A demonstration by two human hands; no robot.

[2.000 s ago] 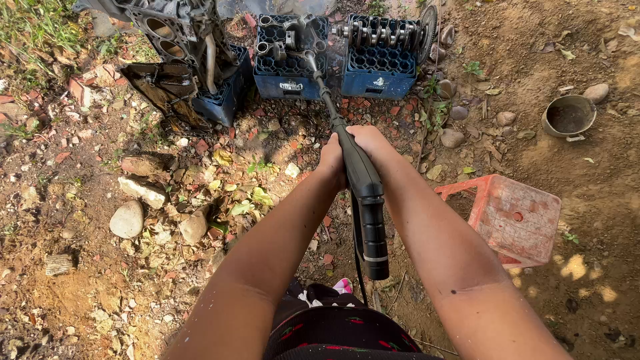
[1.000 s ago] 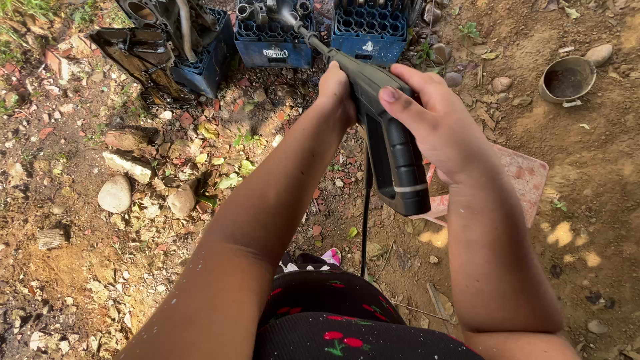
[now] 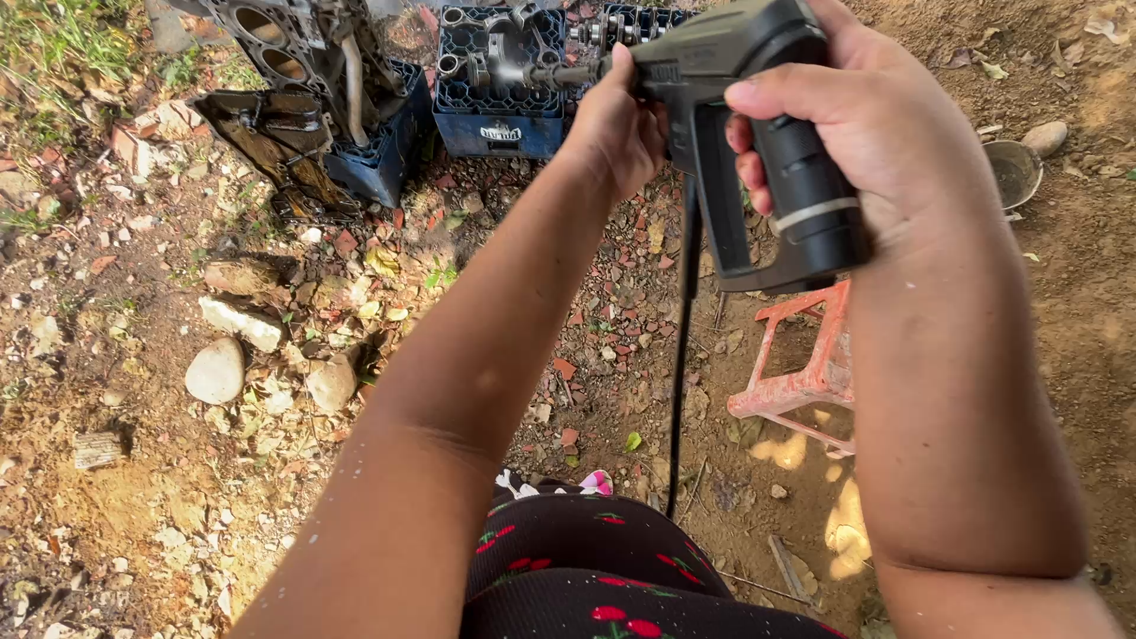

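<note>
A black pressure washer gun (image 3: 710, 53) is held in both hands at the upper right. My right hand (image 3: 861, 115) wraps around its rear grip, thumb on top. Farther forward, my left hand (image 3: 626, 133) grips the front of the gun near the lance. The lance reaches left over a blue plastic crate (image 3: 497, 133) bearing metal connecting rods (image 3: 451, 64), where a whitish spray shows at its tip. Behind the gun, a crankshaft (image 3: 635, 25) lies on another crate, partly hidden. A black hose (image 3: 683, 355) hangs down from the gun.
An engine block (image 3: 293, 44) rests on a blue crate (image 3: 390, 146) at the upper left, with a dirty metal oil pan (image 3: 266, 133) leaning beside it. A worn red plastic stool (image 3: 799, 382) is partly behind my right forearm. A round metal pan (image 3: 1014, 173) and several stones (image 3: 216, 371) lie on the ground.
Both hands have risen toward the view with the gun. My right hand, at the front beside my left two seconds ago, now holds the rear grip. The lance points more to the left.
</note>
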